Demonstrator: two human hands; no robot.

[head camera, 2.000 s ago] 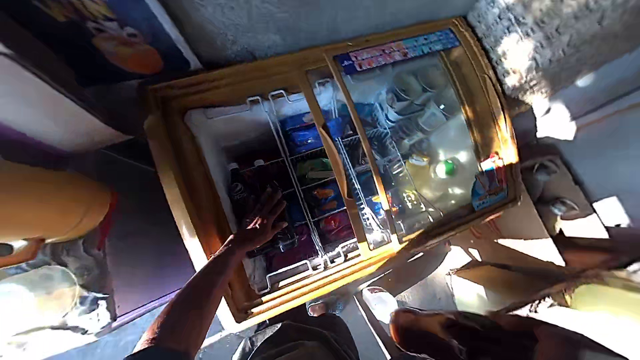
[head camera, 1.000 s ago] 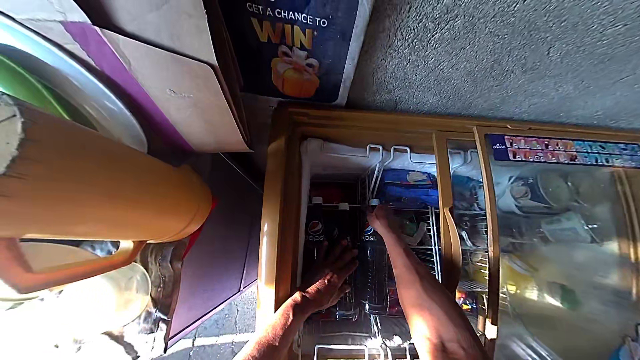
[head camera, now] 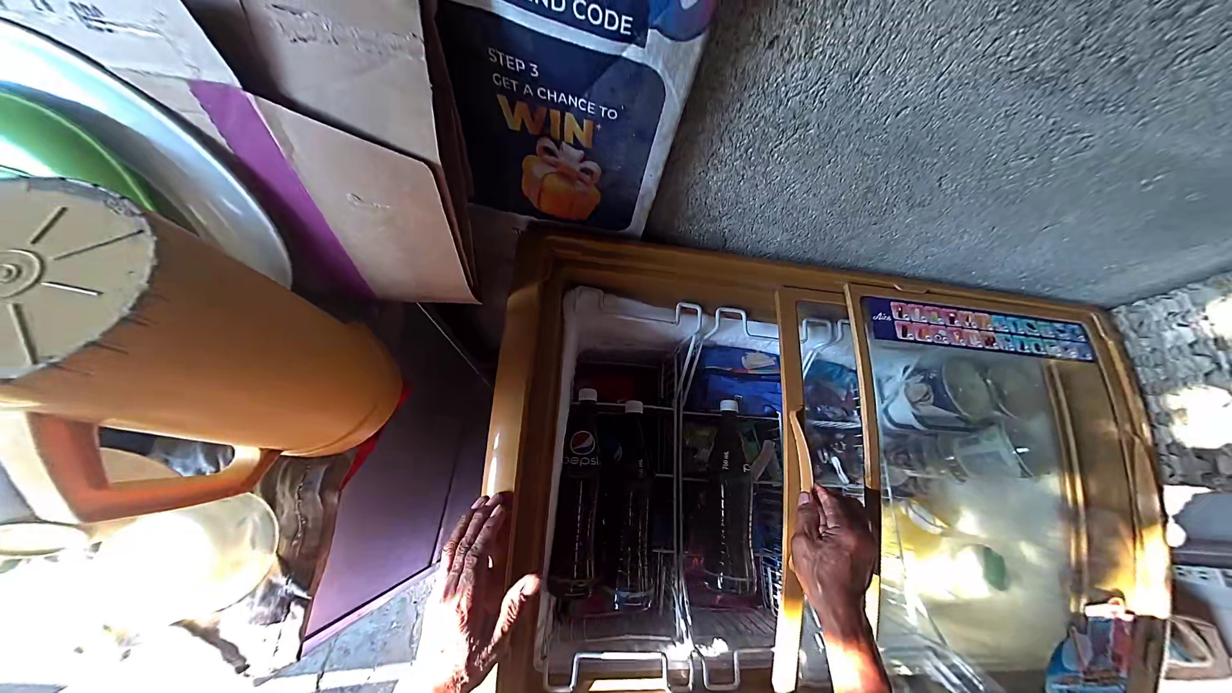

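A chest freezer with a gold-brown frame (head camera: 674, 252) stands with one side uncovered. My left hand (head camera: 481, 582) rests with fingers apart on the left edge of its frame. My right hand (head camera: 835, 544) is closed on the handle of the sliding glass lid (head camera: 802, 452), right of the opening. Inside lie a dark Pepsi bottle (head camera: 579, 500) with a white cap, a second dark bottle (head camera: 632, 510) beside it, and a third dark bottle (head camera: 729, 500) right of a white wire divider (head camera: 681, 481). Blue packets (head camera: 741, 385) lie behind the third bottle.
An orange jug (head camera: 250, 337) and cardboard boxes (head camera: 356, 192) stand at the left. A rough grey wall (head camera: 943, 135) and a printed poster (head camera: 577, 115) are behind the freezer. Frosted glass (head camera: 1001, 500) covers the freezer's right part, over blurred packages.
My right hand has moved from a bottle inside the freezer to the lid handle. My left hand has left the bottles for the frame's left edge.
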